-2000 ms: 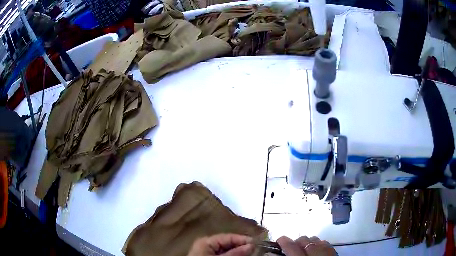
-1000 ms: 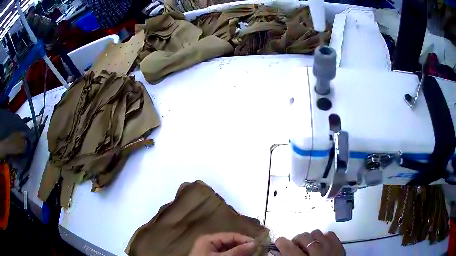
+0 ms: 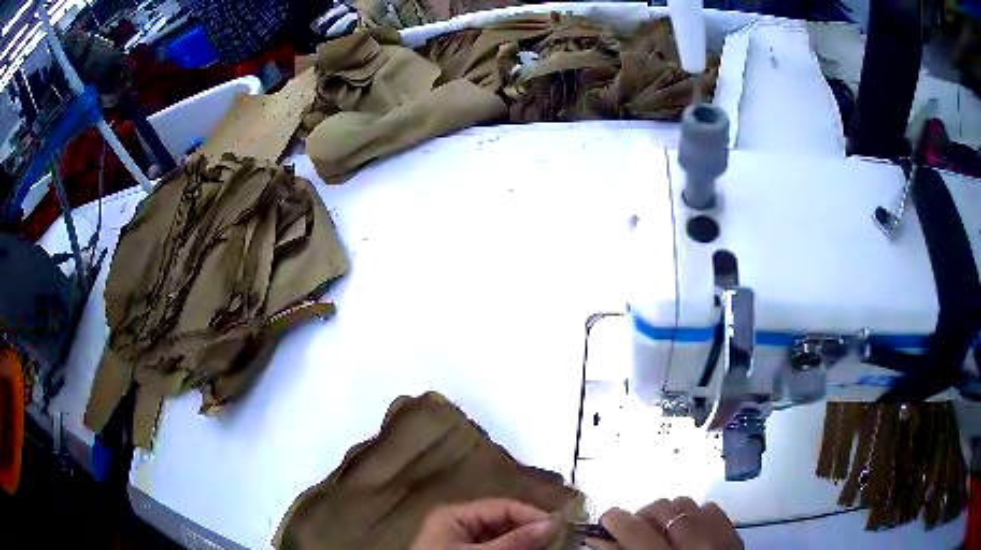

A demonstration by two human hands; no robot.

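A brown cloth panel (image 3: 414,467) lies on the white table at the bottom centre, cut off by the lower edge. My left hand (image 3: 489,525) pinches its right corner between thumb and finger. My right hand (image 3: 669,526), with a ring on one finger, grips a small dark metal tool (image 3: 589,529) touching that corner. Its exact shape is hidden by the fingers. Both hands are cut off by the bottom edge. The white sewing machine head (image 3: 796,247) with a blue stripe stands at the right, its presser area above and right of my right hand.
A loose heap of brown cut pieces (image 3: 221,274) lies at the left. More crumpled brown pieces (image 3: 602,70) lie along the back edge, beside a tan sheet (image 3: 253,127). Brown zipper tapes (image 3: 895,462) hang at the right beneath the machine head. An orange object (image 3: 11,419) shows at far left.
The hands and panel stay almost in place. The dark tool's tip shows slightly more at the panel corner than one second ago. The whole view has shifted slightly.
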